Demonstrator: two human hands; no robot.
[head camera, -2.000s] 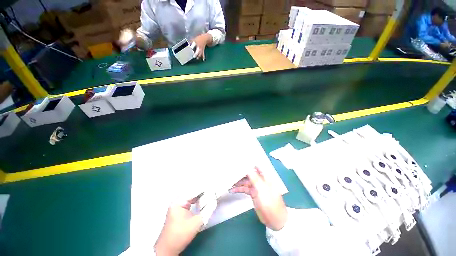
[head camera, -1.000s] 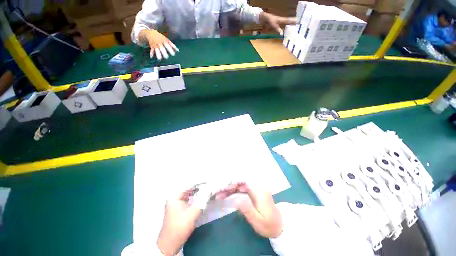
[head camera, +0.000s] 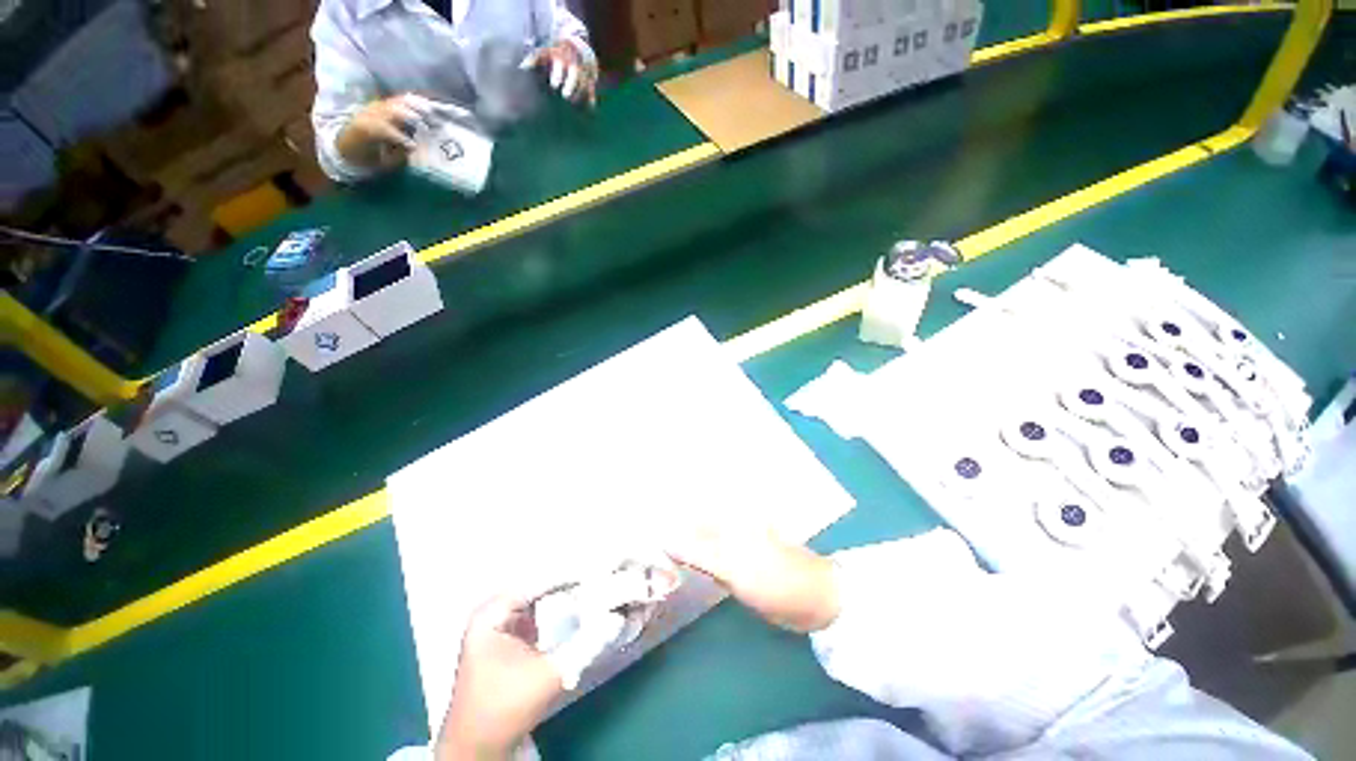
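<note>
My left hand (head camera: 503, 669) grips a small white thing (head camera: 588, 617), probably a white watch with a crumpled cloth; glare and the fingers hide its shape. My right hand (head camera: 766, 577) is at its right side, with the fingertips near or on it; whether they grip it is hard to tell. Both hands are over the lower part of the white work sheet (head camera: 595, 446). To the right, a carrying sheet (head camera: 952, 350) bears rows of flat white watches with dark round dials (head camera: 1074, 515).
A dispenser bottle (head camera: 895, 305) and a white cloth (head camera: 830, 393) are near the carrying sheet. Gift boxes (head camera: 390, 295) and a closed watch (head camera: 100, 532) are on the belt. A person (head camera: 446, 75) opposite holds a white box. Stacked boxes (head camera: 877, 60) stand on cardboard (head camera: 729, 101).
The view has tilted and shifted. My right fingers have straightened beside the white thing. The gift boxes have moved left along the belt, and the person opposite now holds a box.
</note>
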